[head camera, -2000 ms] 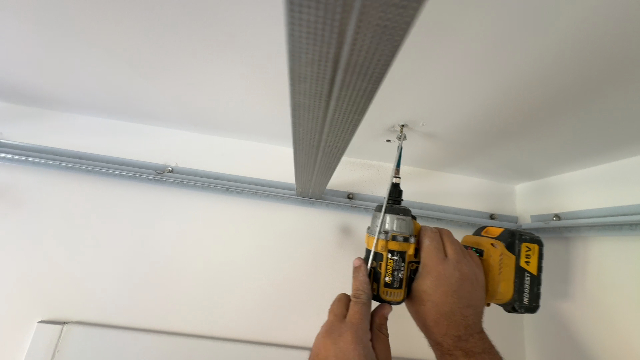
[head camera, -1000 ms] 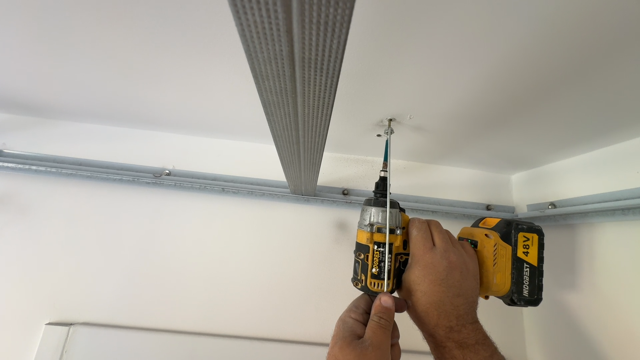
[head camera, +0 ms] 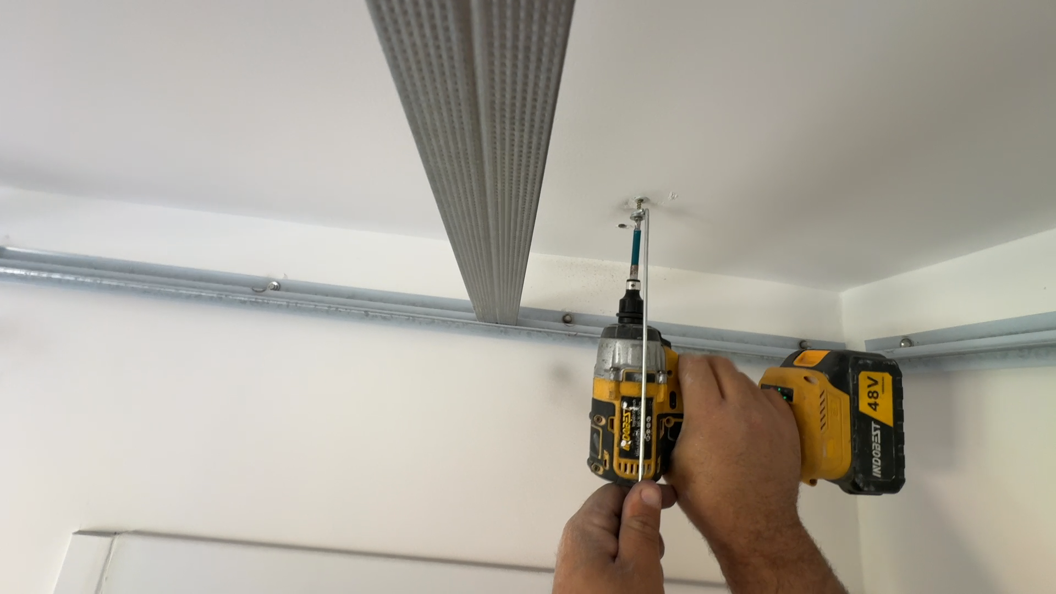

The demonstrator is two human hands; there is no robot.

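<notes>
My right hand (head camera: pixel 737 437) is closed around the grip of a yellow and black cordless impact driver (head camera: pixel 631 404), which points up at the ceiling. Its long bit (head camera: pixel 635 247) reaches a small metal fastener (head camera: pixel 638 208) at the ceiling. Between thumb and fingers, my left hand (head camera: pixel 619 532) pinches the lower end of a thin metal rod (head camera: pixel 644 355). The rod runs upright in front of the driver, its top end beside the fastener. The battery pack (head camera: pixel 874 421) juts out to the right of my right hand.
A ribbed metal ceiling channel (head camera: pixel 487 165) runs overhead to the wall, left of the driver. Galvanized perimeter track (head camera: pixel 371 307) is screwed along the back wall, and another piece (head camera: pixel 973 342) lies on the right wall past the corner. A white frame (head camera: pixel 247 561) shows at lower left.
My left hand has shifted from the driver's lower left side to just below it, still pinching the rod. The rod's slant has become nearly upright. My right hand still holds the driver.
</notes>
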